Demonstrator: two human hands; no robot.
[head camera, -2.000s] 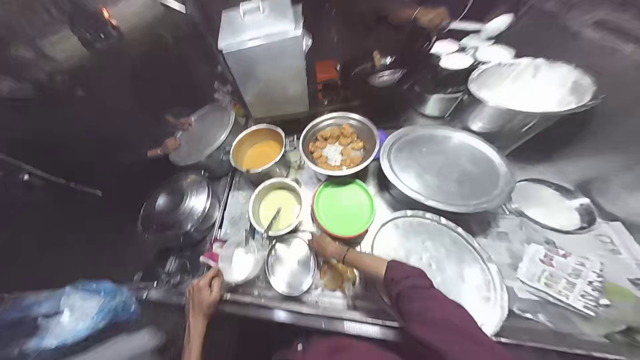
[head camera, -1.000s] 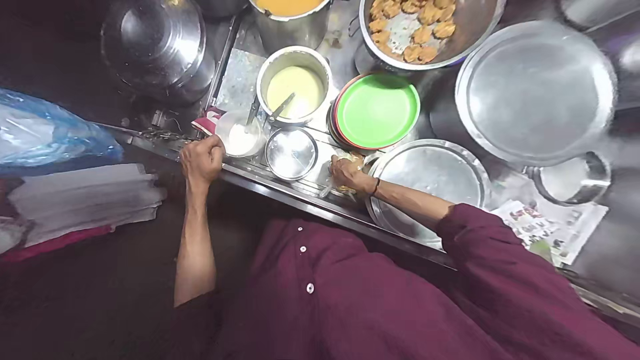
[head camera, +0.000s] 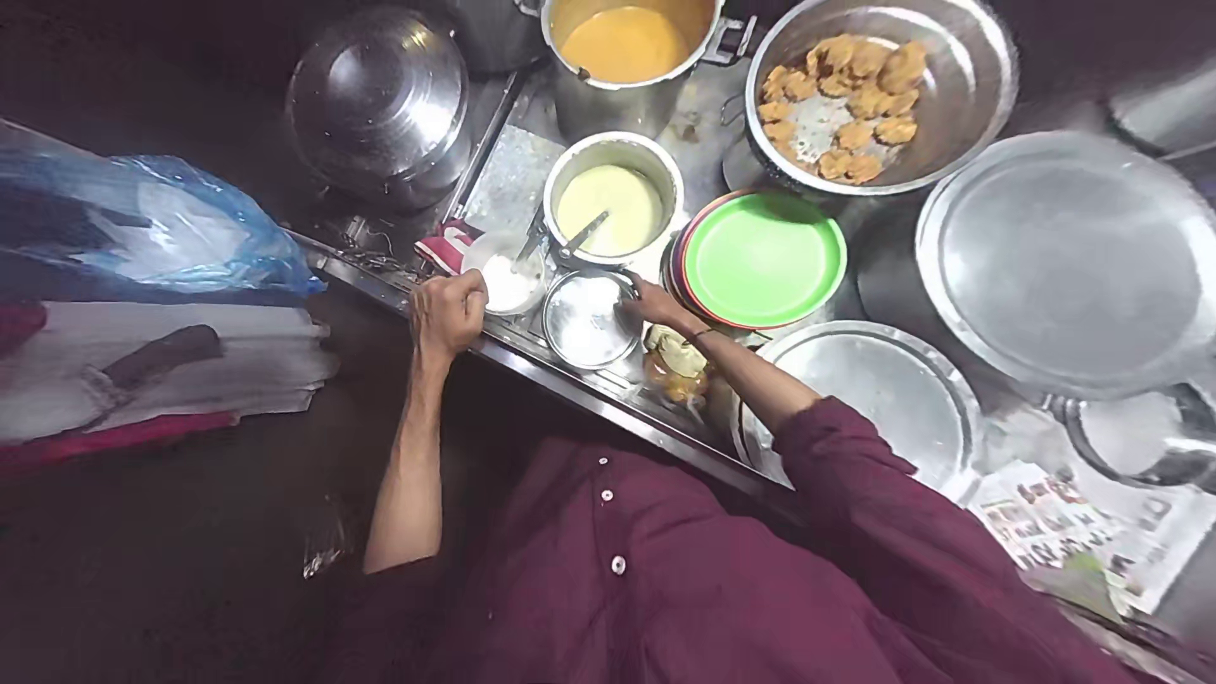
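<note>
My left hand (head camera: 448, 309), fingers curled, rests by the rim of a white bowl (head camera: 510, 275) at the counter's front edge; whether it grips anything is unclear. My right hand (head camera: 650, 302) touches the right rim of a small round steel lid or dish (head camera: 591, 321). Just behind is a steel pot of pale yellow liquid (head camera: 613, 211), a utensil handle leaning in it. Right of my right hand are stacked plates, a green plate (head camera: 765, 256) on top. Below my right wrist sits a clear plastic bag with orange-brown contents (head camera: 676, 366).
Farther back stand a pot of orange liquid (head camera: 622, 43) and a steel bowl of fried pieces (head camera: 860, 104). Large round lids (head camera: 1069, 261) cover the right side, beside a printed sheet (head camera: 1064, 522). A lidded pot (head camera: 380, 104), blue plastic bag (head camera: 180, 228) and white stack (head camera: 171, 370) are at left.
My right hand has moved from the bagged food beside the small steel lid or dish to its right rim. My left hand stays near the white bowl.
</note>
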